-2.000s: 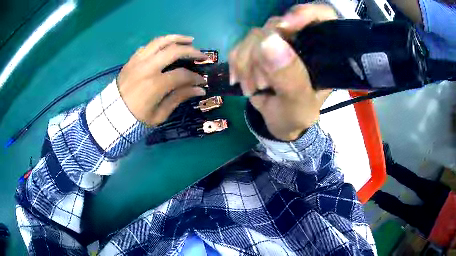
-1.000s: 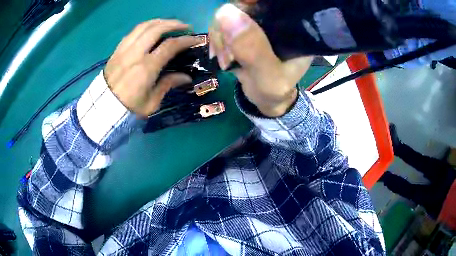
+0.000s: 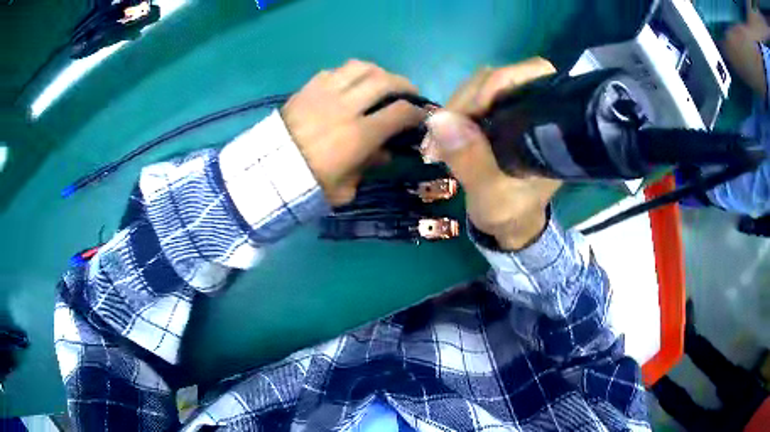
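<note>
My right hand (image 3: 494, 156) grips the black electric screwdriver (image 3: 561, 126), which lies tilted with its corded rear end to the right. Its tip is hidden behind my fingers. My left hand (image 3: 350, 122) holds a black connector by its dark body, and its copper end (image 3: 431, 139) is partly covered by my right fingers. Two more connectors lie side by side below on the green surface, with copper plates facing right, one upper (image 3: 438, 189) and one lower (image 3: 439, 228). Black cable leads (image 3: 186, 132) run left to a blue tip.
The white-grey screw feeder (image 3: 654, 63) stands behind the driver at upper right. A tray with an orange-red rim (image 3: 667, 278) is at the right edge. Another connector with a copper end (image 3: 133, 12) lies at upper left. A co-worker's hand (image 3: 750, 46) and blue sleeve show at far right.
The view has shifted, so the feeder and upper-left connector show more. The screwdriver's rear end has swung toward me. My left hand stays on the connectors, its fingers now closer to my right hand.
</note>
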